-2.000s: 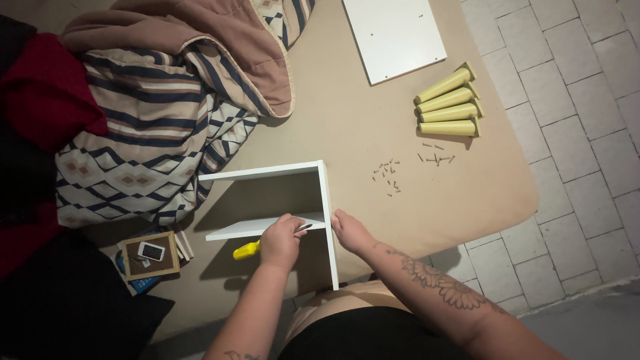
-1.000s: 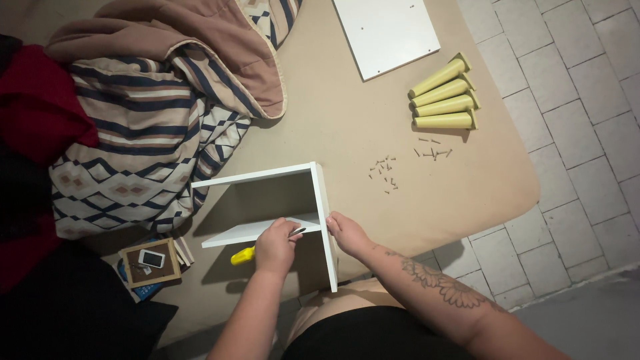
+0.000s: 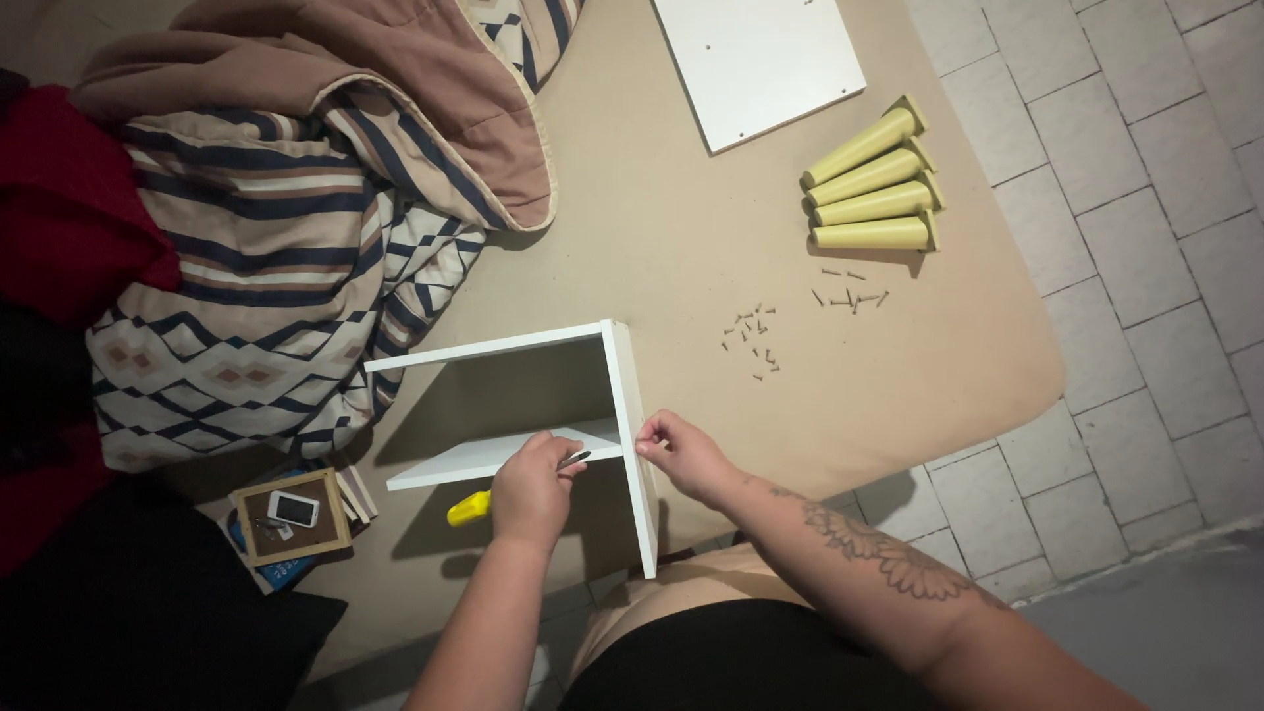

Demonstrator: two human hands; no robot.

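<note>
My left hand (image 3: 533, 486) is closed around a screwdriver with a yellow handle (image 3: 469, 509), its dark tip poking out past my fingers toward the upright panel. Three joined white boards form a partly assembled unit (image 3: 617, 395), with the middle board (image 3: 494, 459) meeting the upright one from the left. My right hand (image 3: 681, 456) is at the outer face of that upright, level with the middle board, thumb and fingertips pinched together. Whether something small is between those fingertips cannot be made out.
Small screws (image 3: 755, 331) and longer screws (image 3: 849, 299) lie on the beige mattress (image 3: 938, 365), near several yellow-green tapered legs (image 3: 874, 232). Beyond is a white board with holes (image 3: 760, 69). A patterned blanket (image 3: 247, 247) fills the left; a framed tray (image 3: 346, 513) holds a white phone (image 3: 293, 509).
</note>
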